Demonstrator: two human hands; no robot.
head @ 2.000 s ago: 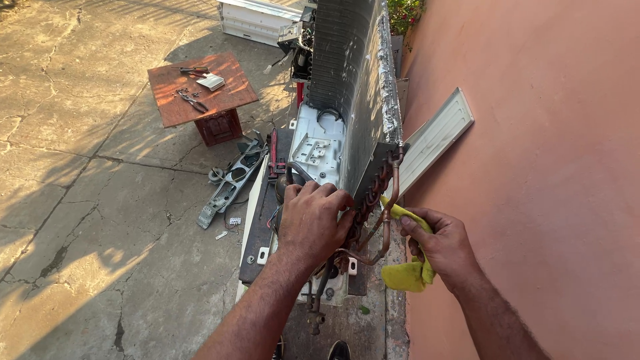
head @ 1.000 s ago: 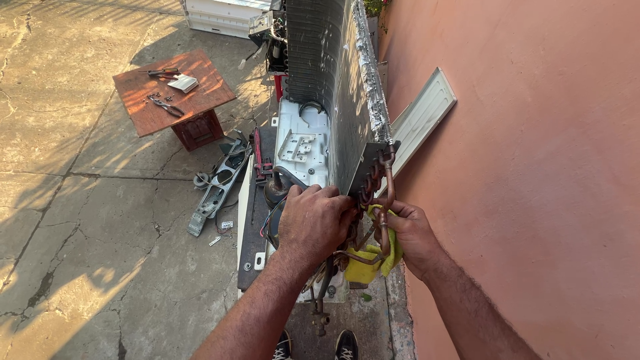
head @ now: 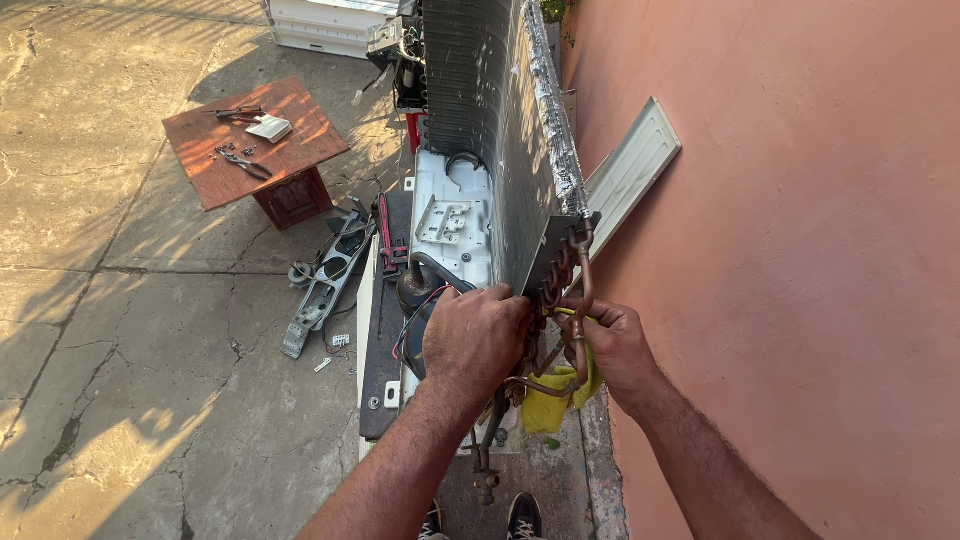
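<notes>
An air-conditioner's outdoor unit stands opened before me, its finned condenser coil upright on a white metal base pan. Copper tubes bend out of the coil's near end. My right hand pinches a yellow cloth against these tubes, and part of the cloth hangs down behind the lower pipe. My left hand is at the coil's near lower corner, fingers curled; what its fingertips touch is hidden. Left of it is the dark compressor with coloured wires. Brass valves hang below my left wrist.
A pink wall rises close on the right, with a white panel leaning on it. At left, a wooden table holds pliers. A metal bracket lies on the concrete, and a red pipe wrench beside the pan.
My right hand has moved in from the right, bringing the yellow cloth from beside the copper tubes to among them. My left hand has stayed by the coil's corner.
</notes>
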